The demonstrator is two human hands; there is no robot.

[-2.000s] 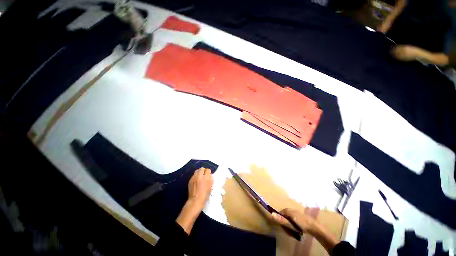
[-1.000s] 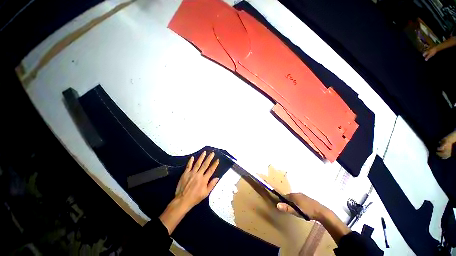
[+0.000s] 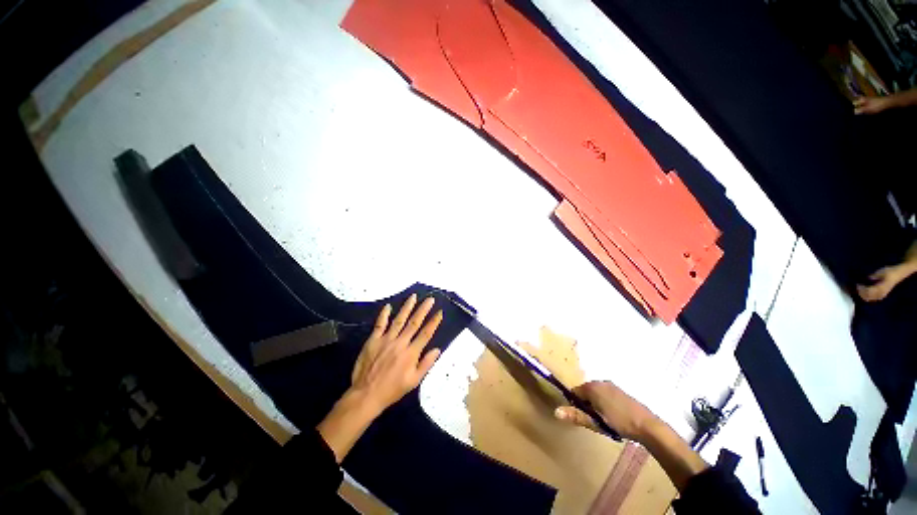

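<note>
A dark curved cloth panel [image 3: 241, 287] with a thin pale chalk line lies on the white table. My left hand [image 3: 395, 354] lies flat on it, fingers spread, near its upper right corner. My right hand [image 3: 603, 407] holds the dark handles of the long shears [image 3: 523, 360]. The blade tips touch or overlap the panel's corner edge. One grey weight bar [image 3: 295, 344] lies on the panel, and another [image 3: 156, 216] lies along its left edge.
Red card templates [image 3: 603, 161] lie on dark cloth beyond my hands. A brown board patch [image 3: 523, 422] is under the shears. At right are a dark cut piece [image 3: 799, 407], a small metallic cluster [image 3: 712, 417] and a pen [image 3: 761, 466]. Another person's hands [image 3: 882, 283] show at the right edge.
My left hand has gone from a closed pose to flat and spread on the panel. The shears' tips have moved to the panel's corner. The view has shifted closer.
</note>
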